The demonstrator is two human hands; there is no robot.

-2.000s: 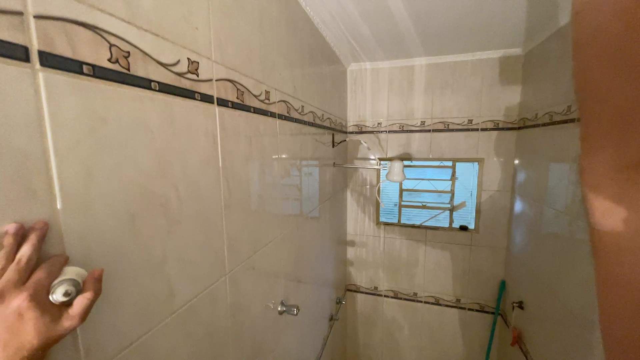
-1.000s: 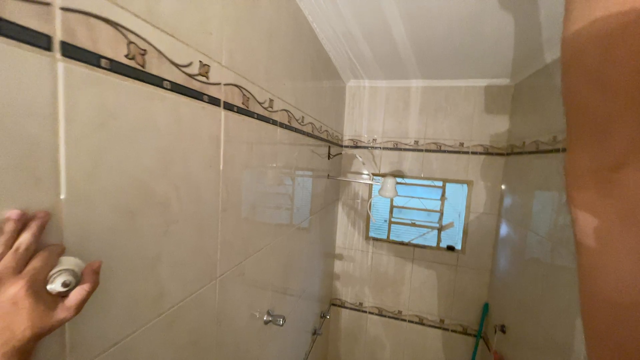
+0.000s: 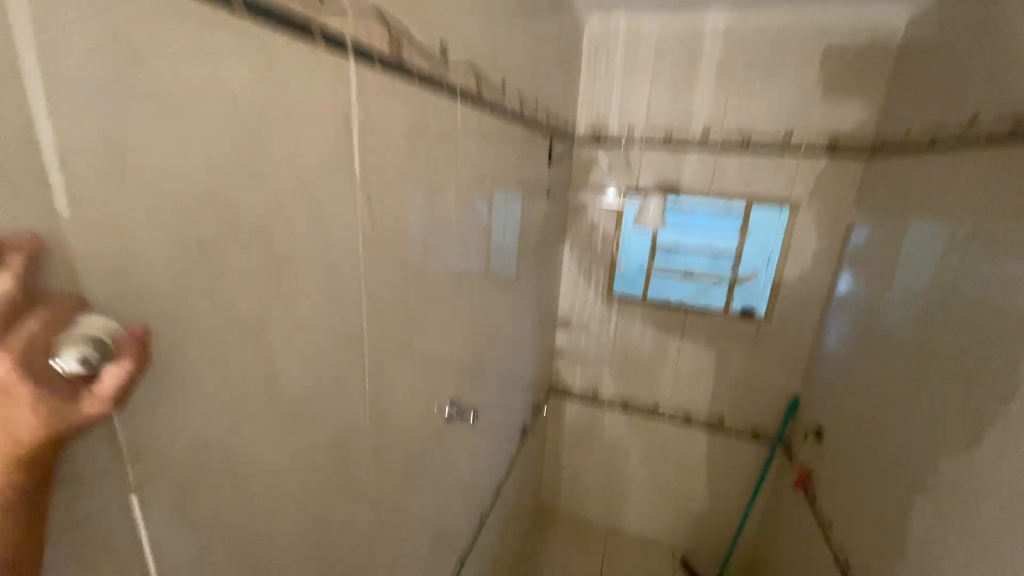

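Observation:
At the left edge, my left hand (image 3: 60, 360) is shut on a small white cylindrical object (image 3: 86, 346), perhaps a tube or bottle, with its round end toward the camera. The fingers lie against or close to the beige tiled wall (image 3: 256, 264); motion blur hides exact contact. Pale grout lines run down this wall, one of them just above the hand and one below it. My right hand is out of the frame.
A chrome valve handle (image 3: 458, 412) juts from the left wall. On the far wall are a white shower head (image 3: 650, 210) and a framed window (image 3: 704, 252). A green pole (image 3: 760, 484) leans in the right corner, near a small red object (image 3: 803, 480).
The view has tilted down and blurred. The arm seen at the right edge in both earlier frames has left the view. My left hand still holds the white object.

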